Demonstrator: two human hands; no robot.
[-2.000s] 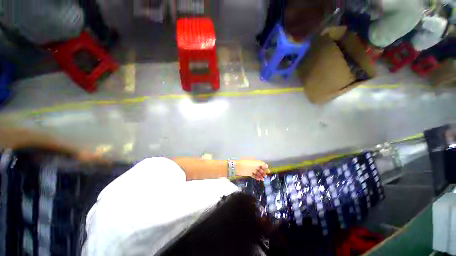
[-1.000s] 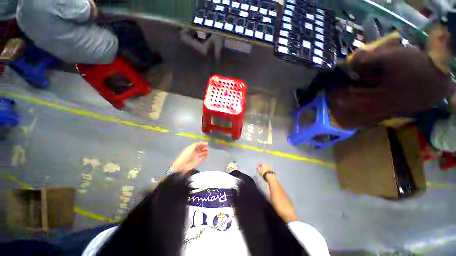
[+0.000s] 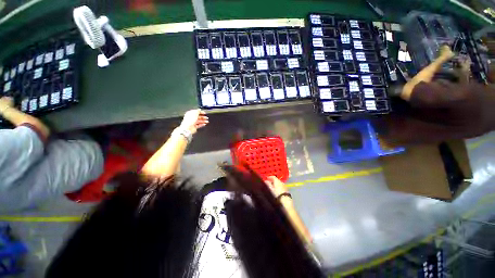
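My left hand [image 3: 194,120] is raised at the bench's front edge, just below the left corner of a black tray, with nothing seen in it. My right hand [image 3: 277,185] is low, at the front right edge of the red stool [image 3: 260,156]; its fingers are partly hidden. The black tray [image 3: 249,66] lies on the green bench with rows of black phone housings with white keypads. A second, upright-turned black tray [image 3: 348,65] lies right beside it.
A white fan [image 3: 93,30] stands on the green bench [image 3: 138,81]. Another black tray [image 3: 46,76] lies at left. People sit on both sides. A blue stool [image 3: 353,142] and a cardboard box [image 3: 423,172] stand on the floor at right.
The view has moved from the aisle up to the bench. The red stool is now close in front of me. My left hand has risen to the bench edge; my right hand is at the stool.
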